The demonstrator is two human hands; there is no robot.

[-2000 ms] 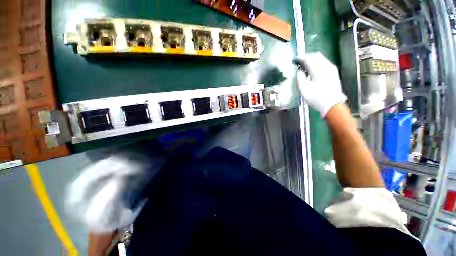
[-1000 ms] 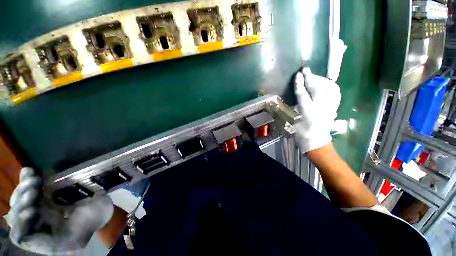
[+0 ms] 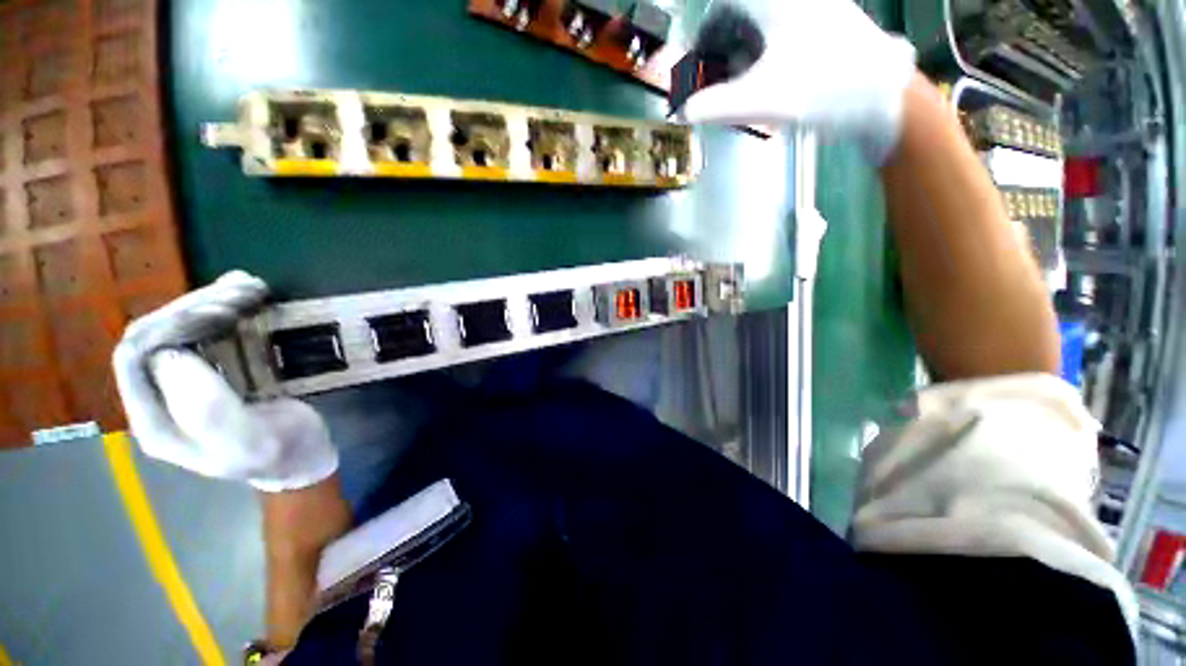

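The fixture frame (image 3: 442, 294) lies on the bench's front edge, partly over my lap. Its two right windows hold square parts with orange-red stripes; the other windows look black. My left hand (image 3: 215, 390), in a white glove, grips its left end at the latch. My right hand (image 3: 813, 65), gloved, is at the upper right and holds a black square part (image 3: 709, 68) between its fingers, beside the carrier strip (image 3: 592, 29). The strip bears several upright dark parts. The cream fixture cover (image 3: 462, 138) lies behind the frame, pockets up, with yellow along its near edge.
An orange-brown pocketed tray (image 3: 85, 208) lies at the far left. A stainless tray (image 3: 982, 98) with metal fixtures is at the upper right, past the bench's pale metal edge (image 3: 803, 260). Grey floor with a yellow line (image 3: 163, 553) shows at the lower left.
My right hand has moved from the frame's right end up to the carrier strip and now holds a black part. The frame, tilted towards me one second ago, lies flatter, my left hand still on it.
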